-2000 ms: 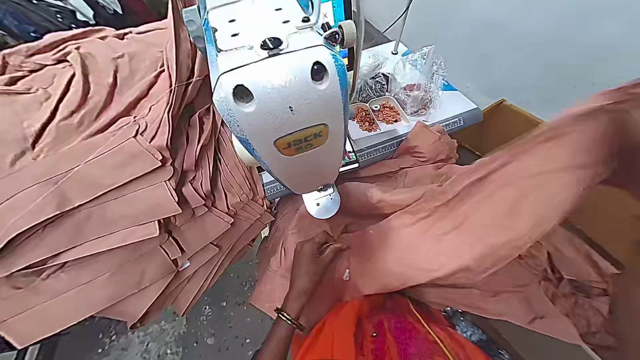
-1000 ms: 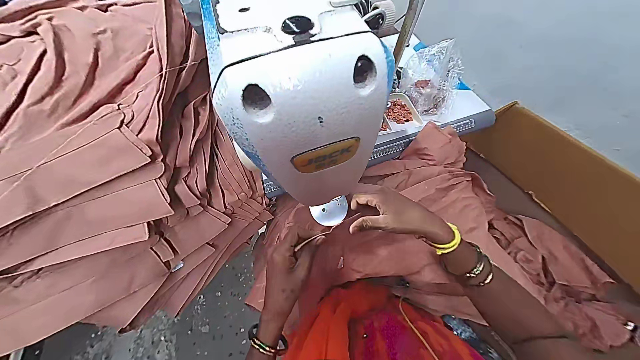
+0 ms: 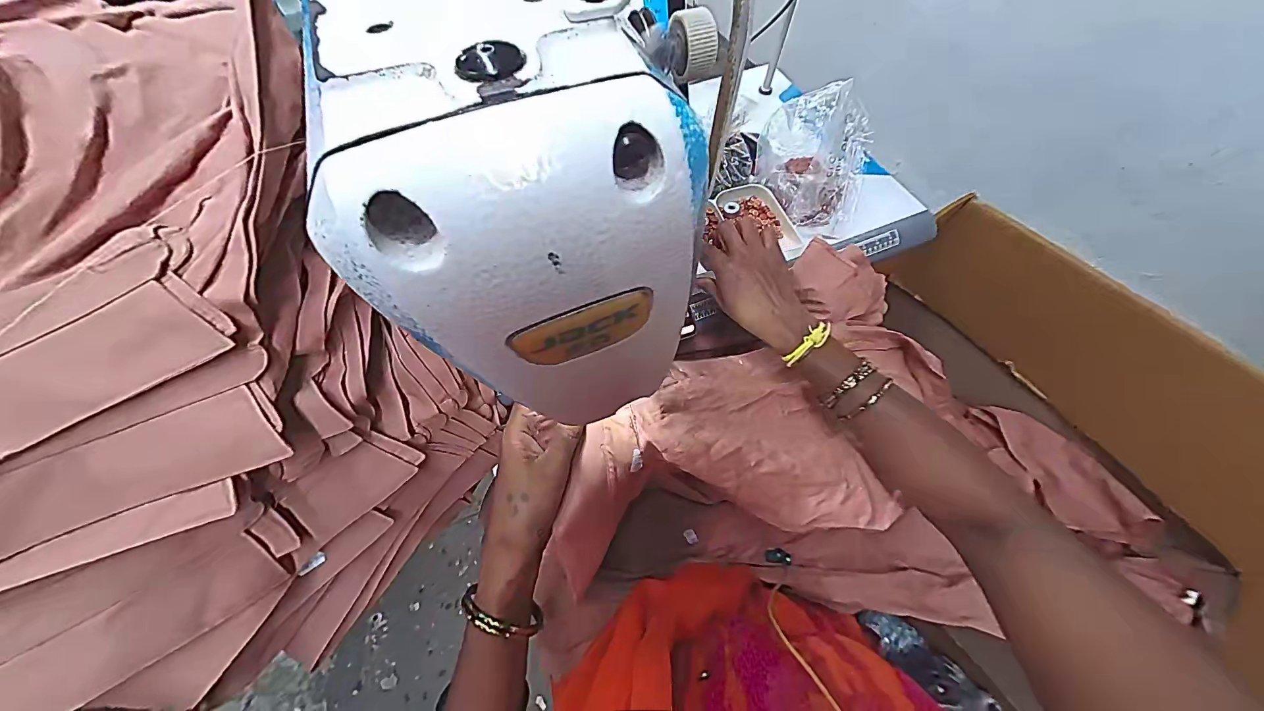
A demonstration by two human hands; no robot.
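Note:
A white Jack sewing machine head (image 3: 504, 227) fills the upper middle. Below its left side, my left hand (image 3: 533, 454) is on salmon-pink cloth (image 3: 760, 434), its fingertips partly hidden by the machine; whether it grips the cloth is unclear. My right hand (image 3: 750, 276), with a yellow band at the wrist, reaches past the machine into a white tray (image 3: 788, 229) of small reddish-brown pieces, fingertips among them. Whether it has picked up a piece cannot be seen. The needle area is hidden behind the machine head.
A large pile of folded salmon-pink cloth pieces (image 3: 128, 444) lies at the left. Behind the tray, a clear plastic bag (image 3: 815, 158) rests on the machine bed. A brown cardboard wall (image 3: 1086, 346) borders the right side, with more cloth beside it. Speckled floor (image 3: 395, 612) shows below the pile.
My right hand has moved from beside the presser area to the tray at the back right. My left hand is now under the machine head. The view has come closer to the machine.

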